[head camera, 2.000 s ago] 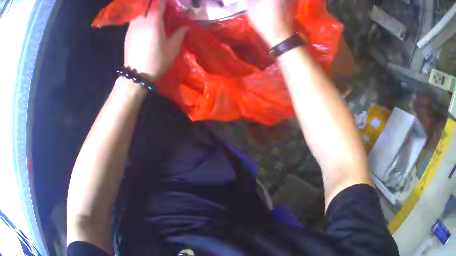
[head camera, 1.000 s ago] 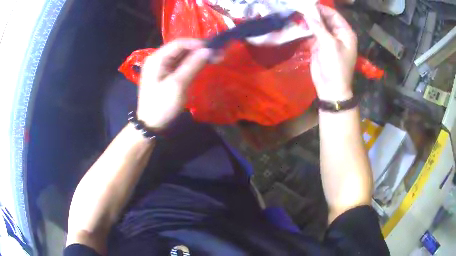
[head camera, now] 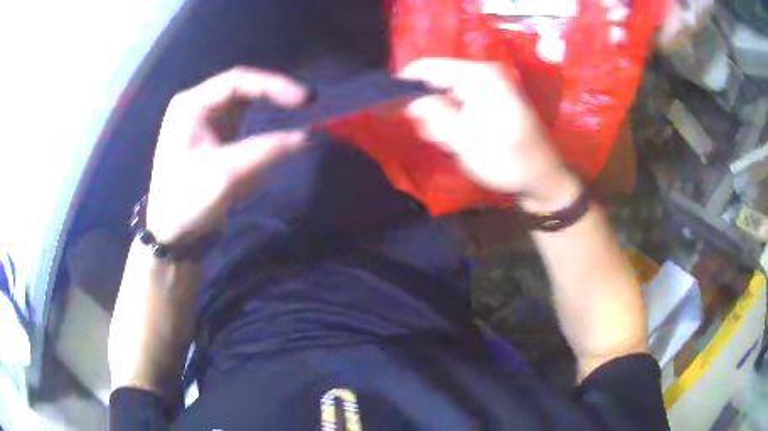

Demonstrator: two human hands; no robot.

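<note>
A short dark fabric strip (head camera: 358, 99) is stretched between my two bare hands above my dark-clothed lap. My left hand (head camera: 215, 147) has its thumb and fingers around the strip's left end; the exact grip is blurred. My right hand (head camera: 488, 126) pinches the strip's right end between thumb and fingers. A shiny red plastic bag (head camera: 581, 109) lies beyond and right of my hands, partly hidden by my right hand. A small pale patch shows at its top.
The bright white table (head camera: 76, 93) curves along the left side. Cluttered patterned floor shows at the right, with pale strips, a white box-like piece (head camera: 674, 307) and a yellow-edged surface (head camera: 716, 341). My dark-clothed lap (head camera: 328, 295) lies below my hands.
Both hands have moved left and closer to my body with the dark strip, away from the red bag's opening. The bag now appears further right, and its pale contents mostly no longer show.
</note>
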